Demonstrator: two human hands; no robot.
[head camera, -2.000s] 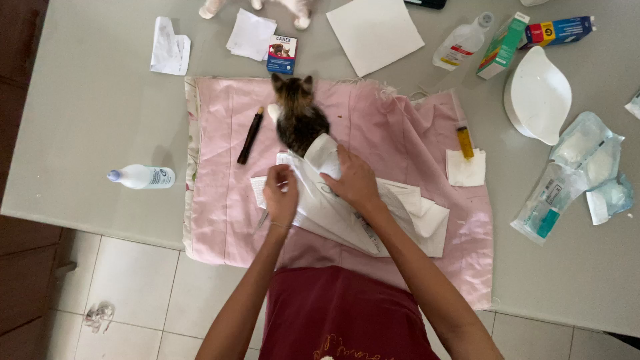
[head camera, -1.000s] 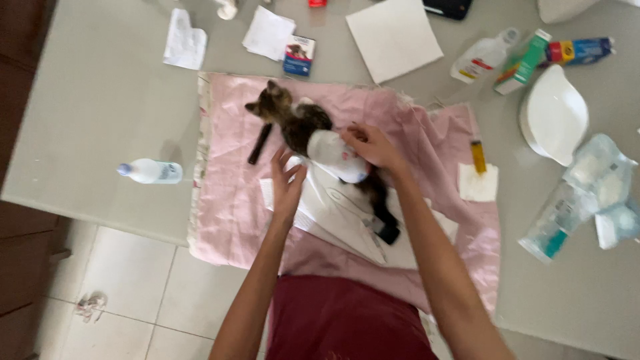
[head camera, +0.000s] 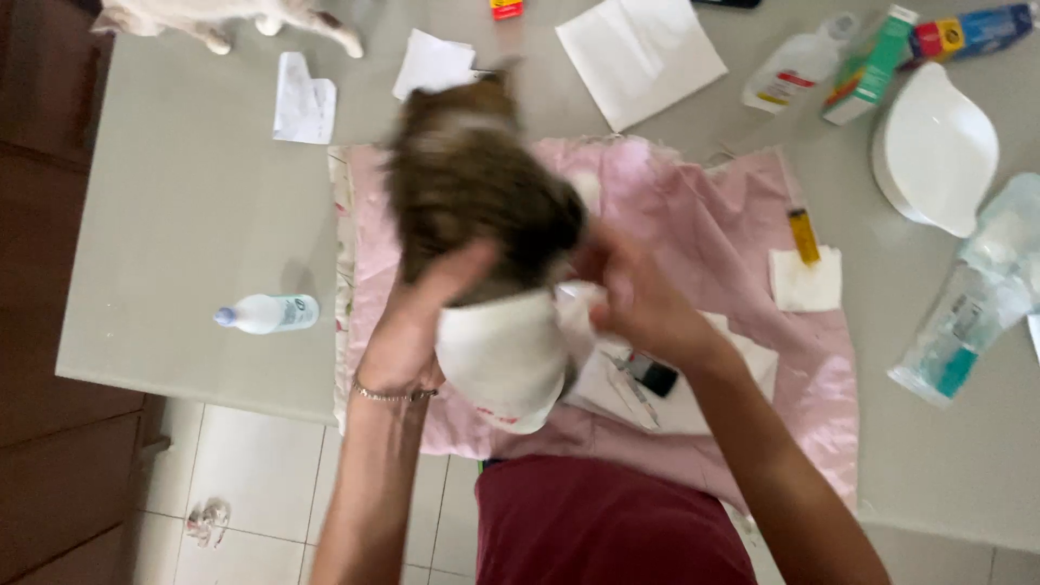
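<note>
A tabby kitten (head camera: 479, 195), blurred by motion, is held up over a pink cloth (head camera: 666, 211). A white wrap (head camera: 504, 357) with red marks goes around its rear body. My left hand (head camera: 422, 317), with a bracelet at the wrist, grips the kitten's side, thumb across its back. My right hand (head camera: 630, 292) is at the kitten's other side, by a loose white end of the wrap; its fingertips are blurred and partly hidden. Below it, white sheets (head camera: 691, 414) lie on the cloth with a black object (head camera: 652, 374) and a thin white tool (head camera: 635, 398).
A white and tan cat (head camera: 219, 16) is at the table's far left edge. A small bottle (head camera: 268, 314) lies left of the cloth. At right are a yellow-filled syringe (head camera: 803, 236) on gauze (head camera: 806, 280), a white bowl (head camera: 934, 150), a clear bottle (head camera: 800, 65), cartons (head camera: 873, 65) and plastic packaging (head camera: 959, 325).
The kitten, lying on the cloth a second ago, is now lifted up. My left hand has moved from beside it onto its body. The black object and thin tool on the sheets now show.
</note>
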